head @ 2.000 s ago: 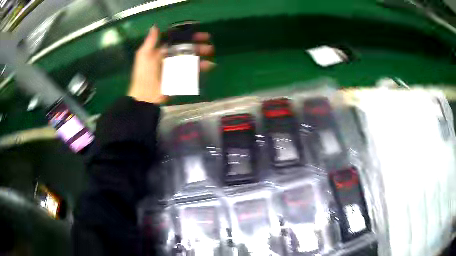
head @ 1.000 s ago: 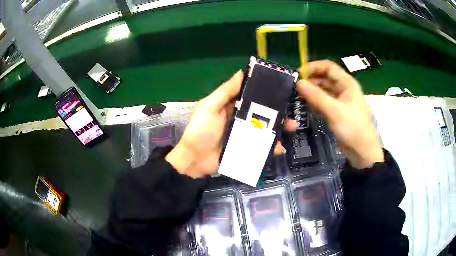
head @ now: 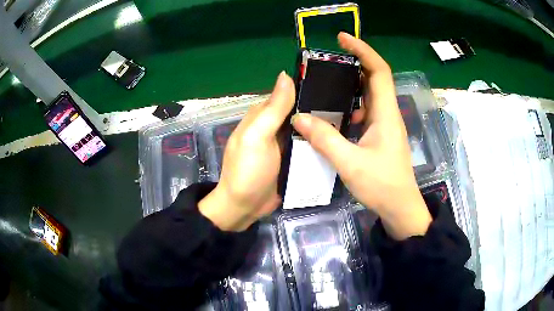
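My left hand (head: 252, 155) holds the main board (head: 328, 88) from its left side. The board's dark screen is at the top, with a white backing (head: 308, 173) over its lower half. My right hand (head: 370, 143) holds the right side, its thumb on the board just below the screen. The yellow-edged front housing (head: 328, 8) stands up behind the board, its open window above the board's top edge. Its lower part is hidden behind the board and my hands. I cannot tell whether a rear housing is under the board.
A clear blister tray (head: 146, 161) with housings lies below my hands. Board units (head: 123, 70) lie on the green belt at left and right (head: 451, 50). A lit smartphone (head: 76, 129), a small orange handset (head: 47, 231) and a black pad (head: 167, 110) are at left. White sheets (head: 510, 200) lie right.
The board has turned more upright and moved up. My right hand has moved from the yellow frame's side onto the board, thumb across its middle. The frame is higher in the picture, behind the board.
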